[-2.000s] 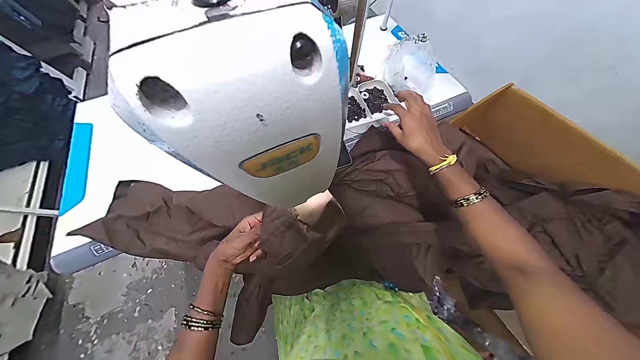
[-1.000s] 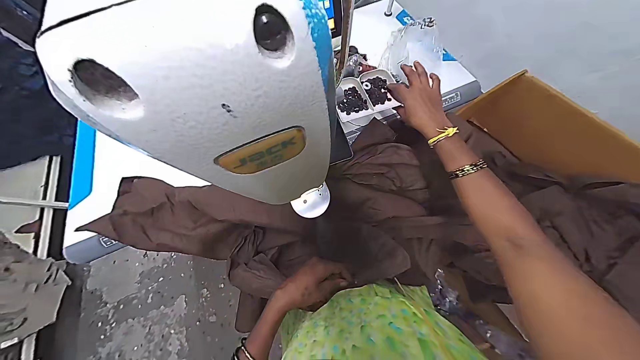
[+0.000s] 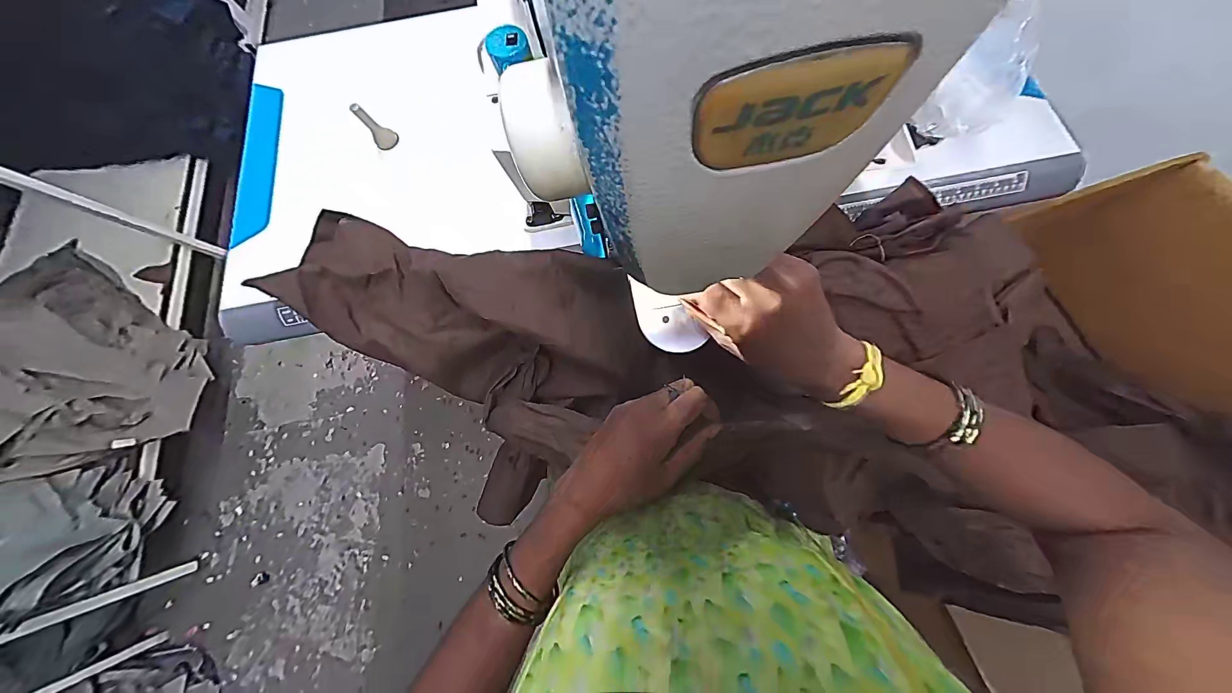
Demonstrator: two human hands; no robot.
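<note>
The white and blue head of a Jack sewing machine [image 3: 664, 144] fills the upper middle. Below its tip shows a round white plate [image 3: 671, 327]. Brown cloth [image 3: 462, 308] is spread around the plate and across the machine bed. My right hand [image 3: 780, 318] is beside the plate, under the machine head, its fingertips closed on an edge of the cloth. Just below the plate, my left hand [image 3: 640, 443] pinches the cloth near my lap. Whether the fingertips hold a small item too is hidden.
A cardboard box [image 3: 1136, 279] stands at the right with brown cloth against it. A clear plastic bag [image 3: 982, 77] lies behind. Grey garments [image 3: 96, 356] hang over white rails at the left. A small spoon-like tool [image 3: 373, 127] rests on the white machine table [image 3: 423, 192].
My right hand has left the trays of small dark pieces and come to the cloth beside the white plate. My left hand has risen from my lap toward the plate. The view has shifted.
</note>
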